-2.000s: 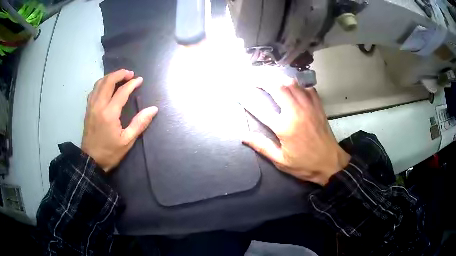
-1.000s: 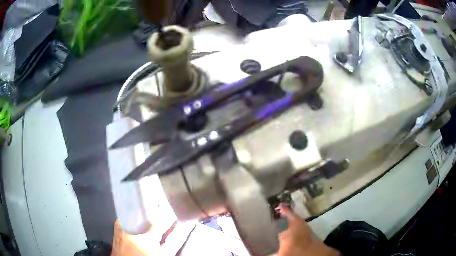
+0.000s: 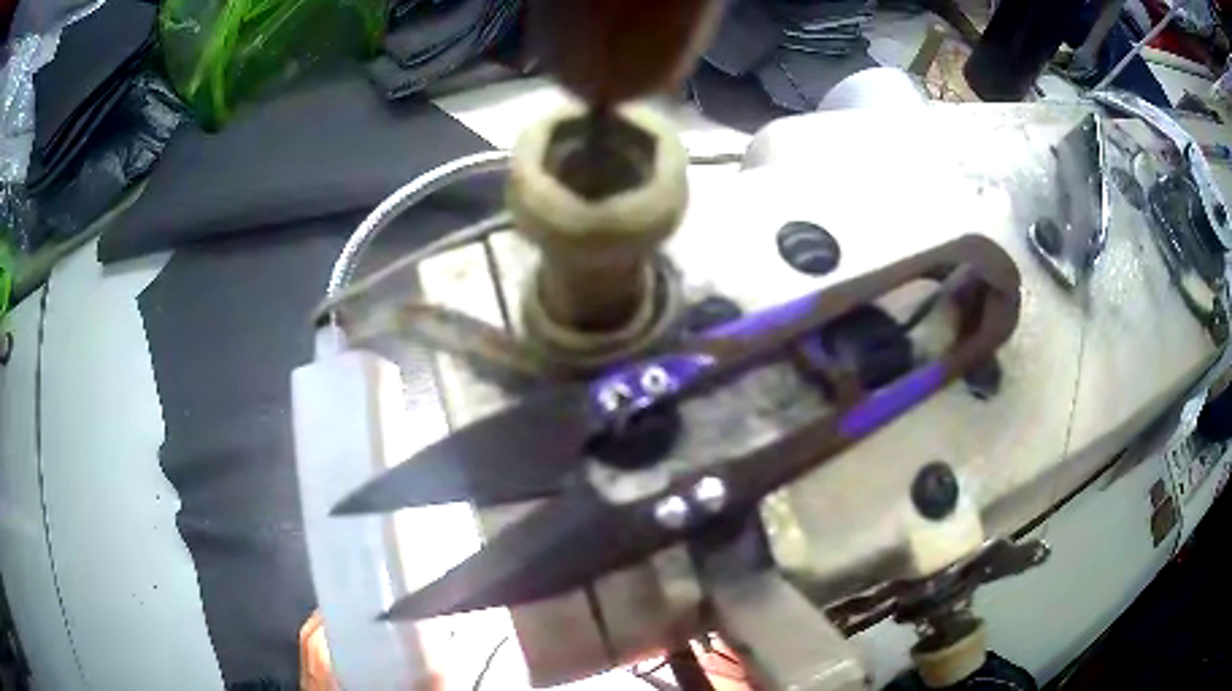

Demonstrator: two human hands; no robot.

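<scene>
The cream sewing machine head (image 3: 1000,365) fills the middle and right. Open-bladed thread snips (image 3: 811,324) with purple marks lie on top of it, blades pointing left. The pale machine lamp (image 3: 345,513) stands at the head's left end. The dark grey garment panel (image 3: 230,459) shows left of the lamp; the needle area is hidden by the head and glare. Only a sliver of my left hand (image 3: 316,659) shows beside the lamp at the bottom edge. A bright reddish patch, perhaps my right hand (image 3: 703,659), shows under the head. What either hand holds is hidden.
A bendable metal tube (image 3: 385,203) curves above the lamp. Stacked dark cut pieces (image 3: 439,47) and bright green material (image 3: 257,54) lie at the back left. The white table (image 3: 81,486) runs along the left. A blurred brown object hangs over the post at the top.
The view has swung from the hands and pocket panel up and close over the machine head. Since a second ago, the snips and head have shifted right and down in view, and the hands show less.
</scene>
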